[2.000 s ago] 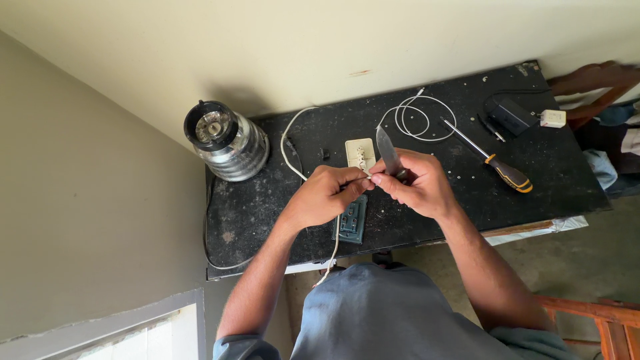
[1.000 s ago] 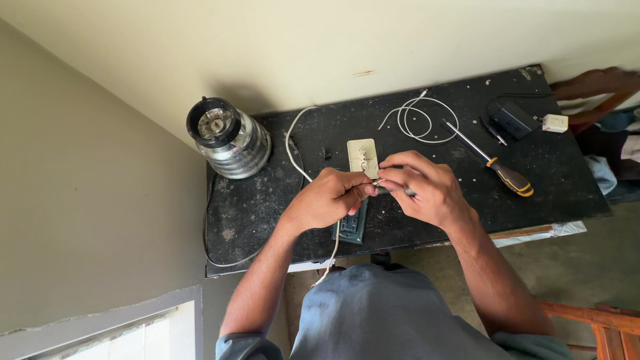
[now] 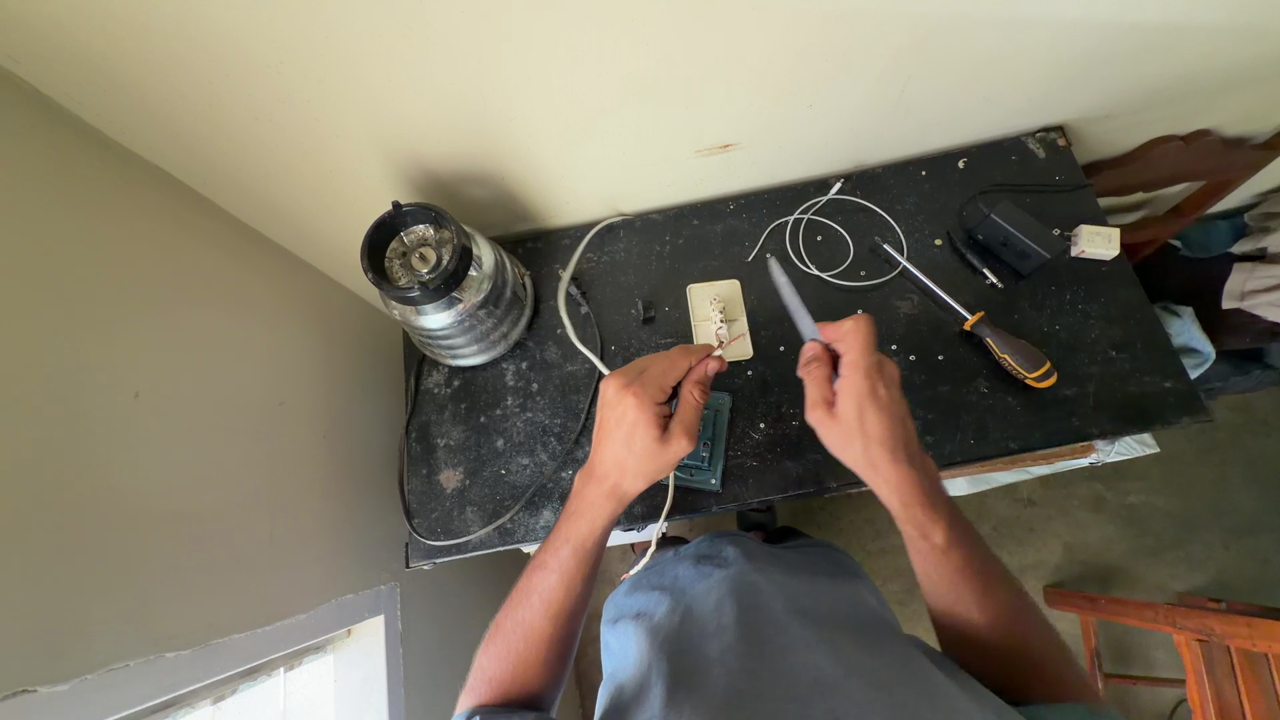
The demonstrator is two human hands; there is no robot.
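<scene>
My left hand (image 3: 650,415) pinches the end of a white electrical cable (image 3: 577,310), where thin reddish wire shows past the fingertips. Just beyond those fingertips lies a cream plastic plate (image 3: 735,300) with a white terminal part on it. My right hand (image 3: 860,395) grips a knife, its grey blade (image 3: 790,298) pointing up and left, apart from the cable; the handle is mostly hidden in the fist. A dark green electrical plate (image 3: 712,450) lies partly under my left hand. From beneath that hand the cable's other stretch hangs over the table's front edge.
On the black table (image 3: 480,430) a metal blender motor base (image 3: 450,285) stands at left with its dark cord. Rightward lie a coiled white cable (image 3: 850,240), a screwdriver (image 3: 1010,348), a black adapter (image 3: 1017,237) and a white charger (image 3: 1095,242). A wooden chair (image 3: 1220,630) stands at lower right.
My right hand has moved away from my left, to the right, with the knife. One second ago both hands were together at the cable end. The left hand stays near the cream plate.
</scene>
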